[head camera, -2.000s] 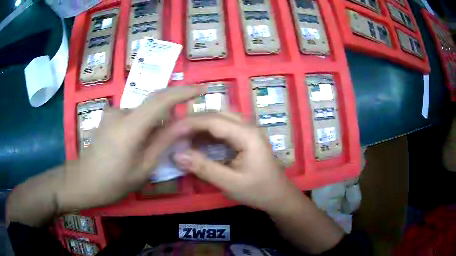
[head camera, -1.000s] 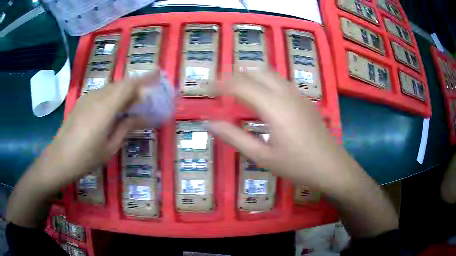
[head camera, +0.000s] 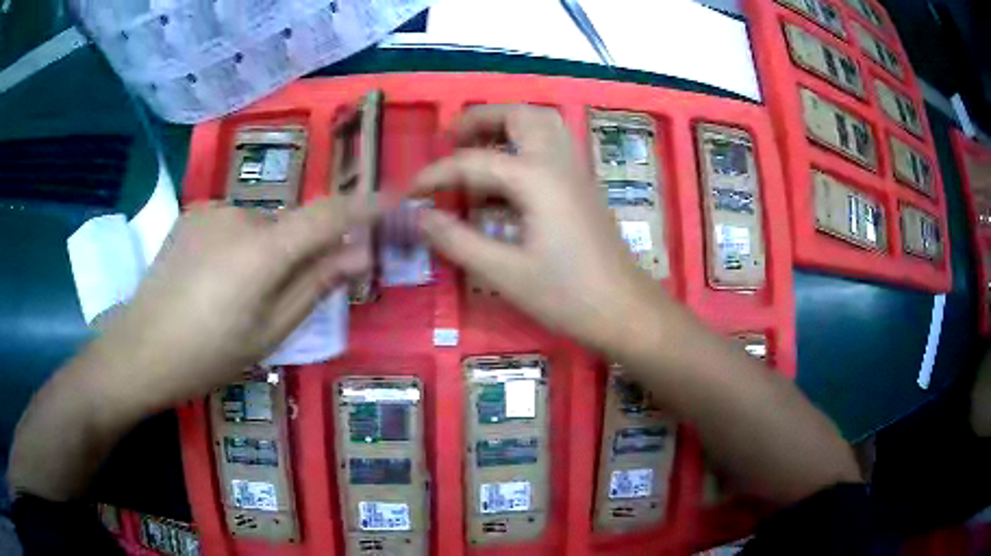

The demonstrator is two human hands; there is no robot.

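My left hand [head camera: 261, 272] is closed on a label strip [head camera: 315, 331] hanging below its fingers. Its fingertips are at a gold phone [head camera: 369, 147] standing tilted on its edge in the upper row of the red foam tray [head camera: 443, 310]. My right hand [head camera: 543, 217] is bent over the neighbouring phone, fingertips close to my left hand's. A small blurred whitish label piece [head camera: 405, 255] shows between the hands; which fingers hold it is unclear. Other phones lie flat in the tray, with white labels near their speaker slots.
A large printed label sheet or roll [head camera: 228, 49] lies at the upper left. A curled white liner [head camera: 103, 266] is on the green mat at left. Paper sheets [head camera: 685, 49] with a pointed tool [head camera: 587, 27] lie beyond the tray. Another red tray of phones [head camera: 799, 223] stands at right.
The upper-row phone by my left hand, flat before, is now tipped on edge. My right hand has moved left to meet my left hand. The tray appears lower in view.
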